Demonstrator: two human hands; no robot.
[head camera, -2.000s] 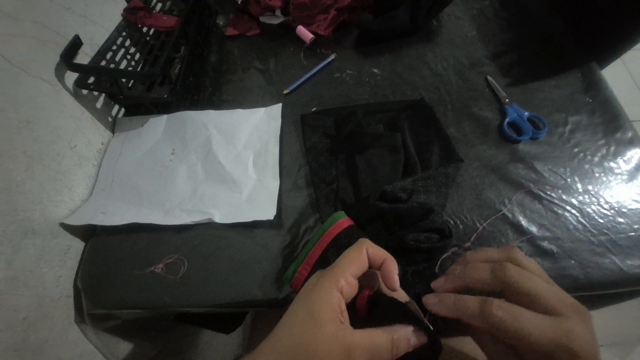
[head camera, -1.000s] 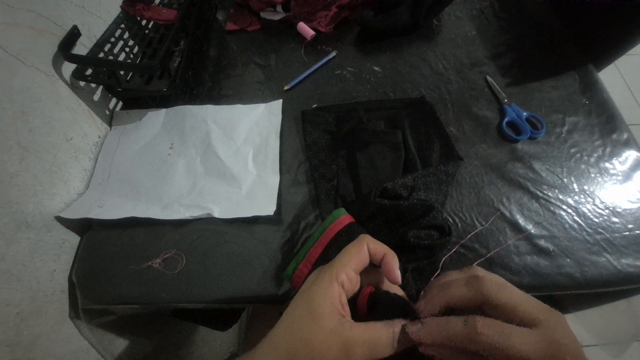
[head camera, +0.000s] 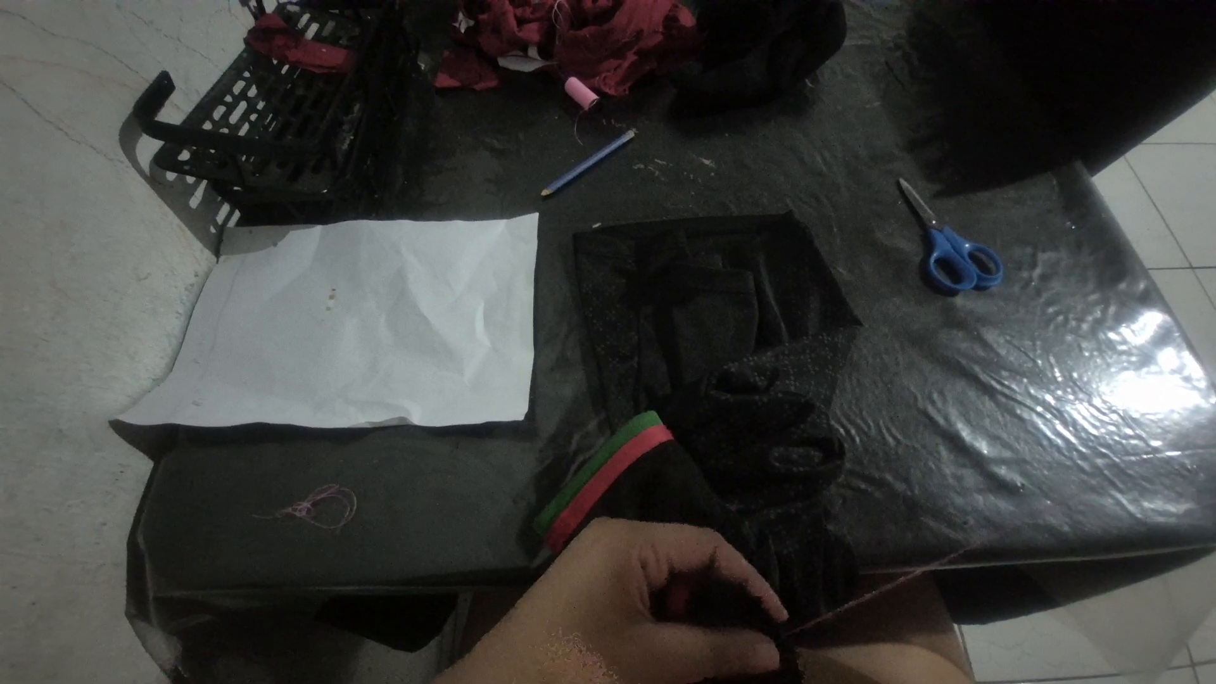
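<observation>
My left hand (head camera: 655, 608) pinches black fabric (head camera: 703, 475) between thumb and fingers at the bottom centre. A green and red striped band (head camera: 608, 475) edges this fabric beside the hand. From the fingertips a pink thread (head camera: 883, 594) runs taut up to the right. My right hand is out of view. The rest of the dark fabric (head camera: 703, 294) lies bunched and spread on the table beyond the hand. No needle can be made out.
White creased paper (head camera: 380, 323) lies left, with a tangle of pink thread (head camera: 323, 506) below it. Blue-handled scissors (head camera: 959, 261) rest at right. Farther back are a blue pencil (head camera: 587, 163), a pink thread spool (head camera: 580, 93), red cloth (head camera: 617, 38) and a black slotted rack (head camera: 275, 123) against the wall.
My right hand was at the fabric beside my left fingers and has left the view. The thread now stretches out to the right. A needle showed at my fingers two seconds ago.
</observation>
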